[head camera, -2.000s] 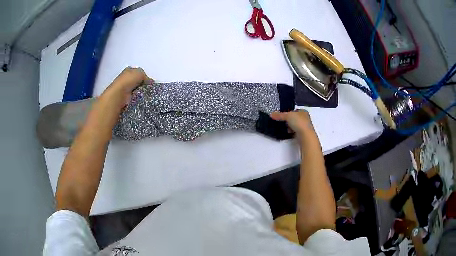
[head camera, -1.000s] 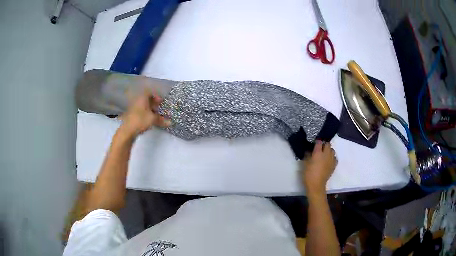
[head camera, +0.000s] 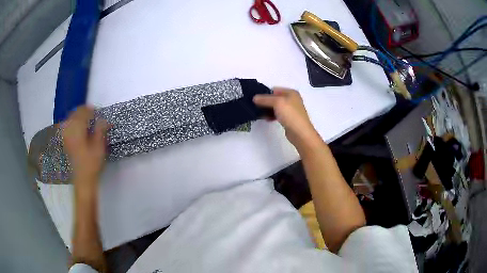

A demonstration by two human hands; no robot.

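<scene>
The speckled grey sleeve (head camera: 160,114) lies as a tube over the sleeve board (head camera: 38,146), whose rounded end shows at the far left. A lengthwise seam line runs along its upper face. A dark band of interfacing (head camera: 232,113) covers the cuff end on the right. My right hand (head camera: 284,109) pinches the dark cuff end between thumb and fingers. My left hand (head camera: 85,136) is blurred over the left part of the sleeve; whether it grips the cloth cannot be told.
The steam iron (head camera: 323,50) lies on a flat black rest (head camera: 331,79) at the upper right. Red-handled scissors (head camera: 264,11) lie at the top. A blue curved bar (head camera: 77,58) and a metal ruler (head camera: 50,56) are at the left. Scraps lie below right.
The sleeve now reaches further left over the board and covers most of its rounded end. Its body lies straighter and flatter. My left hand has moved left along it.
</scene>
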